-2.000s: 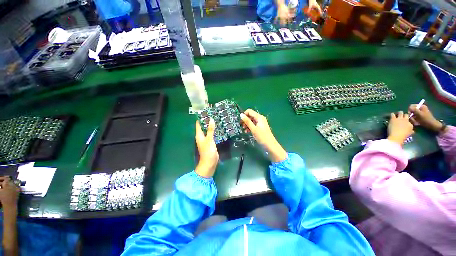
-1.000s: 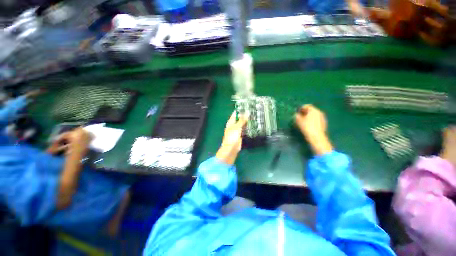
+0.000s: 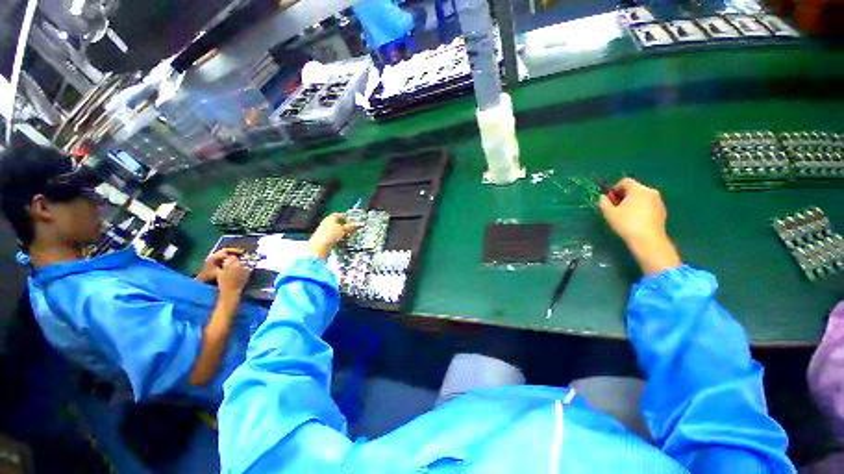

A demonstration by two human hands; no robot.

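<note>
My left hand (image 3: 330, 235) is at the left, holding a circuit board panel (image 3: 368, 228) by its left edge, just above the whitish panels (image 3: 377, 276) at the near end of the black compartment tray (image 3: 407, 201). Whether the panel touches them I cannot tell. My right hand (image 3: 633, 215) is at the right over the bench, pinching dark tweezers (image 3: 608, 192) whose tips are among thin green offcuts (image 3: 578, 190). The small dark work mat (image 3: 517, 243) lies bare between my hands. A dark pen-like tool (image 3: 563, 285) lies right of it near the bench edge.
A grey post with whitish wrap (image 3: 499, 141) stands behind the mat. Small scraps (image 3: 572, 252) lie beside the mat. Stacked panels (image 3: 779, 157) and a loose panel (image 3: 811, 242) lie at the right. A neighbour in blue (image 3: 139, 315) sits at the left; more panels (image 3: 268, 203) lie beyond.
My left hand has carried the panel from over the mat left to the tray's near end. My right hand has moved away from the panel, still with the tweezers. The view has swung left.
</note>
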